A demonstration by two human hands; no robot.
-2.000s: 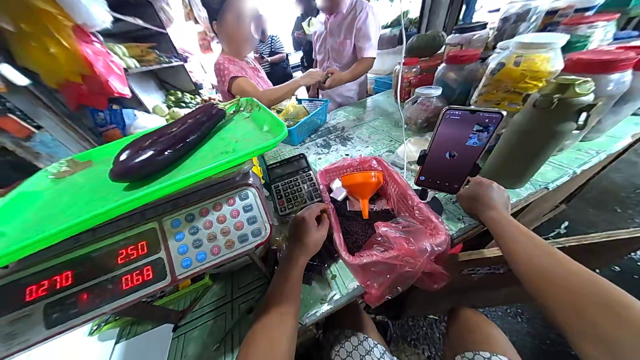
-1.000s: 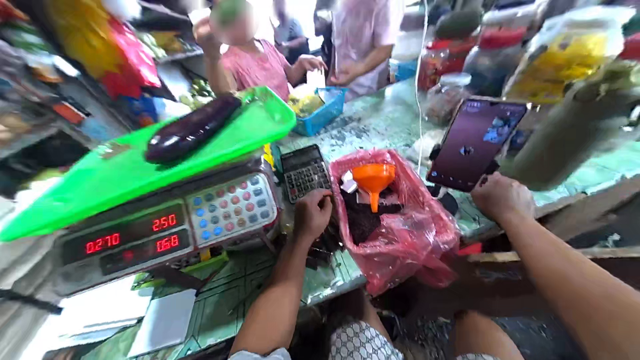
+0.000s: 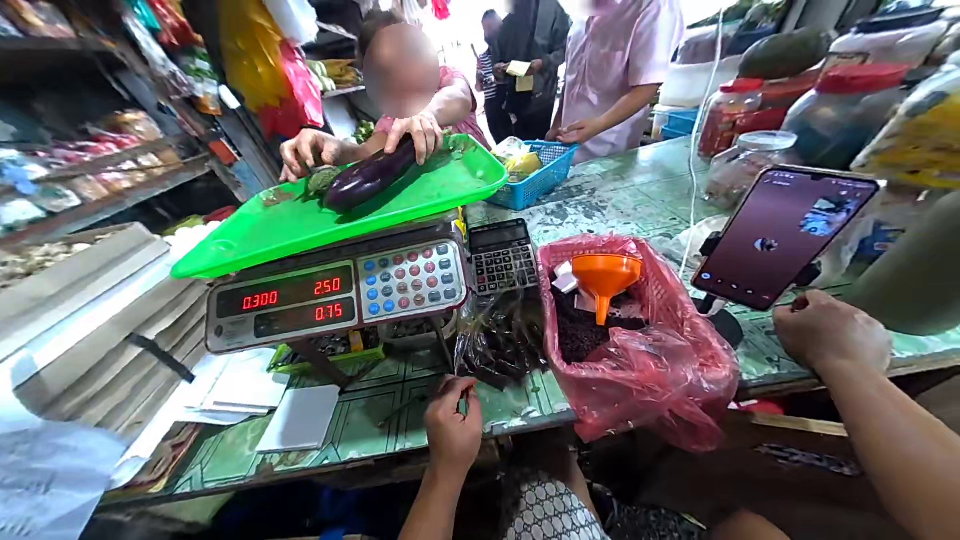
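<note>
My left hand [image 3: 454, 424] is at the counter's front edge, closed on a small greenish thing, too hidden to name. Just beyond it lies a clear plastic bag [image 3: 501, 341] with dark contents. My right hand [image 3: 831, 330] rests, fingers curled, on the counter beside a smartphone [image 3: 784, 236] on a stand; nothing shows in it. A digital scale [image 3: 337, 296] with lit red digits carries a green tray [image 3: 420, 199]. On the tray lies an eggplant [image 3: 371, 176], touched by another person's hand [image 3: 416, 137]. An orange funnel [image 3: 604, 276] stands in a basket lined with pink plastic [image 3: 652, 375].
A calculator [image 3: 502, 257] lies between scale and pink-lined basket. A blue basket [image 3: 534, 180] stands farther back. Plastic jars [image 3: 844, 112] and a large bottle [image 3: 915, 262] line the right. Papers [image 3: 300, 418] lie at front left. Several people stand across the counter.
The person across the counter has reached over the tray and put a hand on the eggplant. My left hand has moved from beside the calculator back to the counter's front edge. The scale's digits have changed.
</note>
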